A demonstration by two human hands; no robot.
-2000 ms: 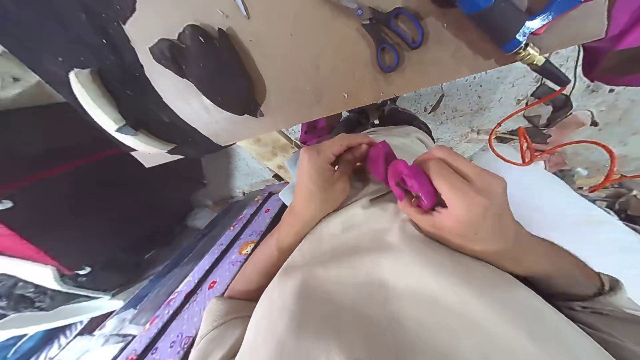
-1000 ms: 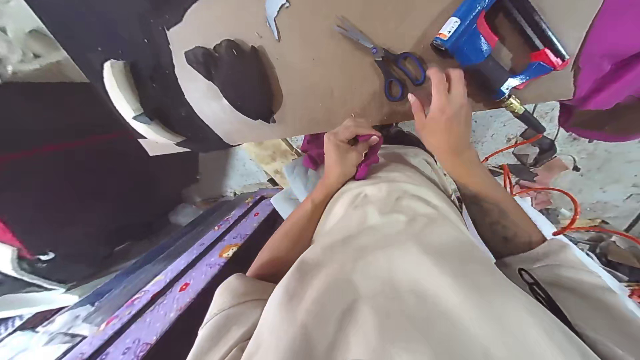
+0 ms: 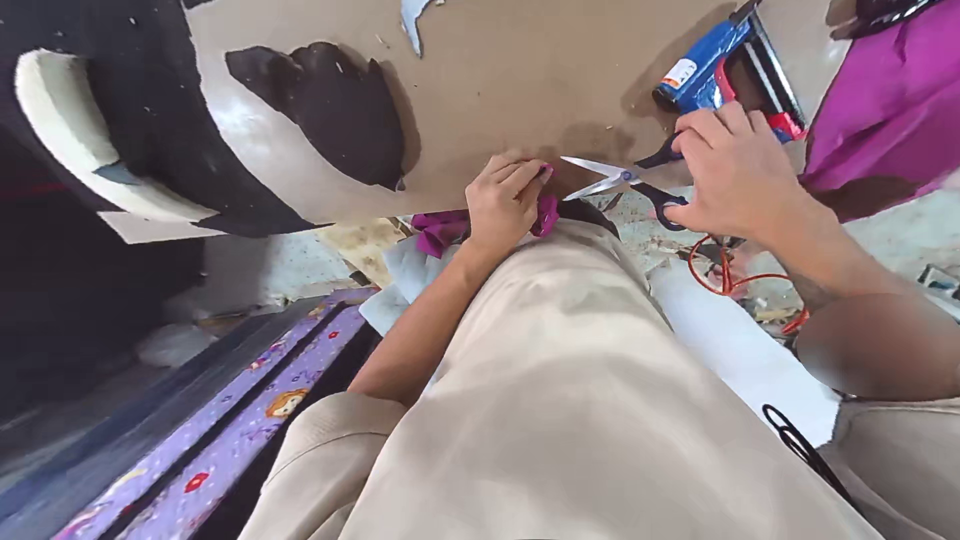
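At the table's near edge my left hand point(image 3: 504, 201) pinches a piece of magenta fabric point(image 3: 547, 216), part of which hangs below the fingers. To its right, my right hand point(image 3: 739, 172) holds a pair of scissors point(image 3: 627, 177) by the dark handles. The blades are spread and point left, close to the fabric but apart from it. More magenta fabric point(image 3: 435, 231) shows behind my left wrist. Just beyond my right hand lies a blue and red air stapler point(image 3: 705, 71).
A dark fabric bundle point(image 3: 345, 112) lies on the brown table point(image 3: 517, 75). Left of it is a curved cream foam piece point(image 3: 67, 127) on black material. Magenta cloth point(image 3: 885, 112) covers the right end. An orange hose point(image 3: 701, 270) loops below, and purple patterned strips point(image 3: 300, 382) stand lower left.
My right hand left the magenta fabric, reached toward the scissors on the table, and now has them raised with blades apart. My left hand has kept hold of the fabric.
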